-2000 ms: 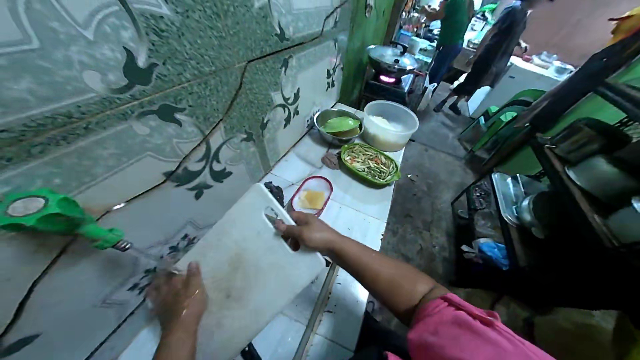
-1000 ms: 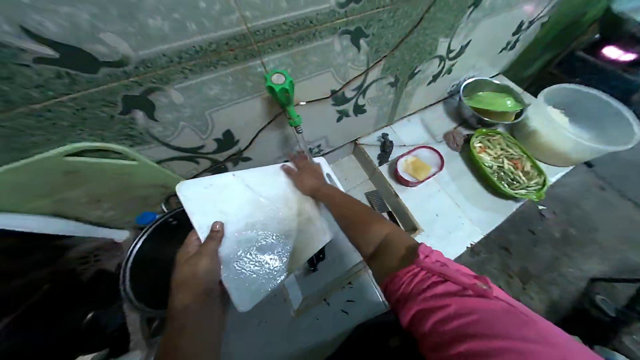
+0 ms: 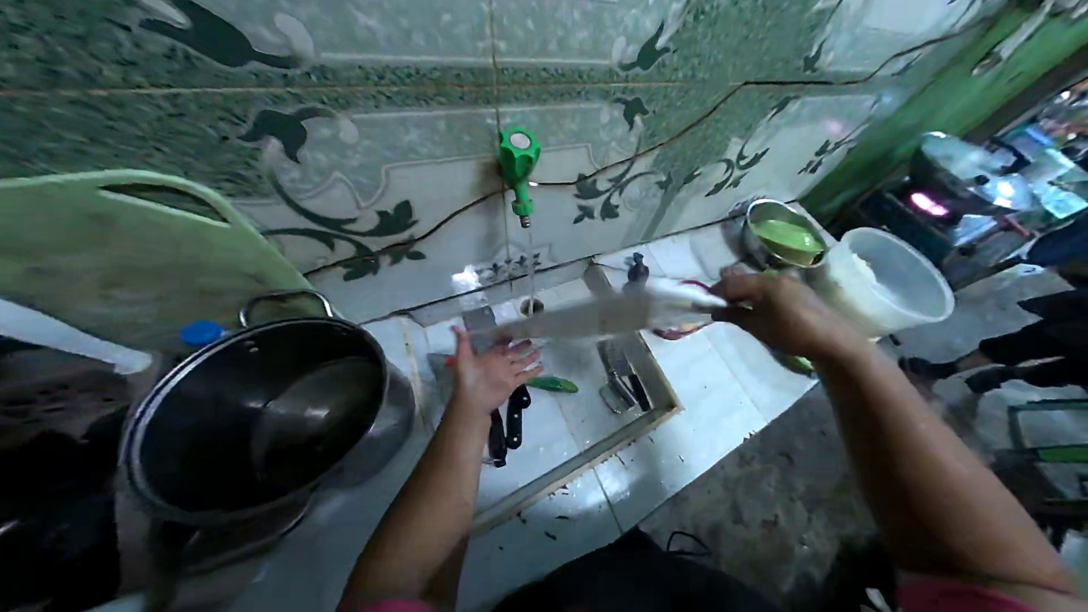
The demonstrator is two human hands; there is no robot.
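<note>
My right hand grips one end of a white cutting board, seen nearly edge-on and blurred over the tiled sink. Palm up and fingers spread, my left hand is just below the board's other end; whether it touches the board I cannot tell. Water runs from the green faucet on the wall behind the board. Beneath, in the sink, lie black-handled knives, a green object and some metal utensils.
A large metal pot stands left of the sink, before a light green board. Right of it are a metal bowl with something green and a translucent plastic tub. Farther off, a covered pan sits on a lit stove beside a person's legs.
The board has gone from broad face in view to nearly edge-on. My left hand has let go of its near edge and opened out; my right hand now holds its right end.
</note>
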